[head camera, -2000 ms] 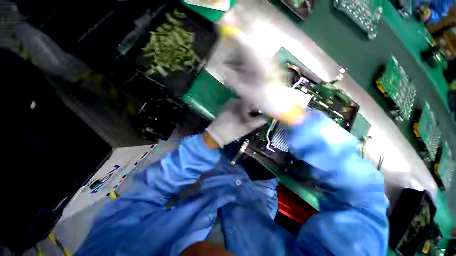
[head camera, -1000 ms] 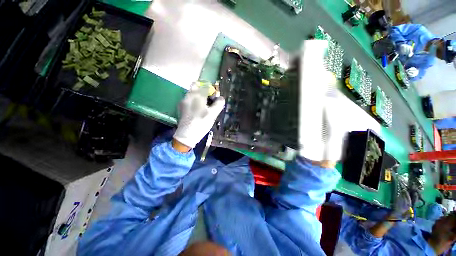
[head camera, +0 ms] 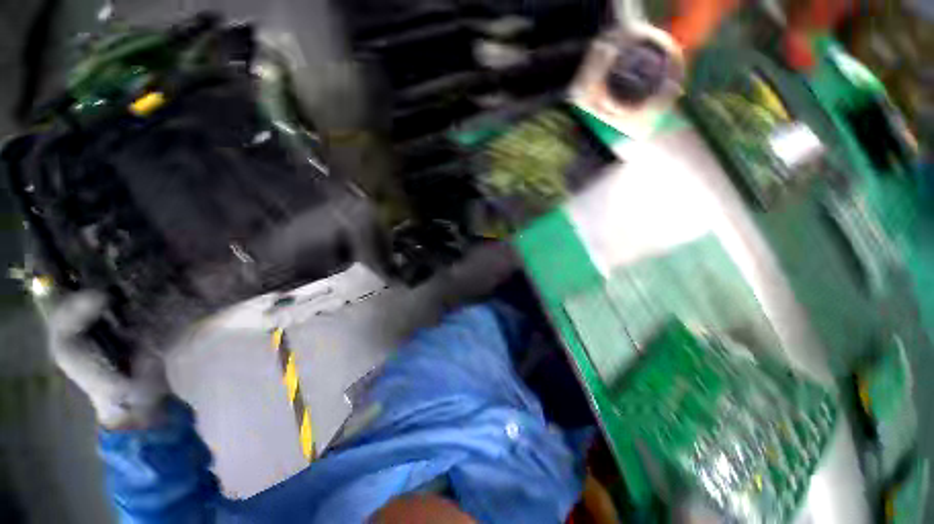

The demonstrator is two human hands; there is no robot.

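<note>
My left hand (head camera: 108, 363), in a pale glove and blurred, is at the far left. It grips the lower left edge of a black carrier frame (head camera: 205, 194), held tilted over the floor side, with a green part and a yellow spot at its far end. A green circuit board (head camera: 727, 420) lies at the lower right, partly over the grey-green pad (head camera: 707, 271), solder-dotted side up. A pale blurred patch at the board's lower edge, cut by the picture's rim, may be my right hand; I cannot tell.
A black tray of olive green pieces (head camera: 531, 164) stands by a cream tape roll (head camera: 630, 77). Black stacked totes (head camera: 410, 61) are beyond. More boards (head camera: 758, 133) line the far side. Yellow-black tape (head camera: 292, 394) marks the floor.
The view has swung left. The carrier frame has moved off the bench to the left in my left hand. A green board now lies on the bench without it.
</note>
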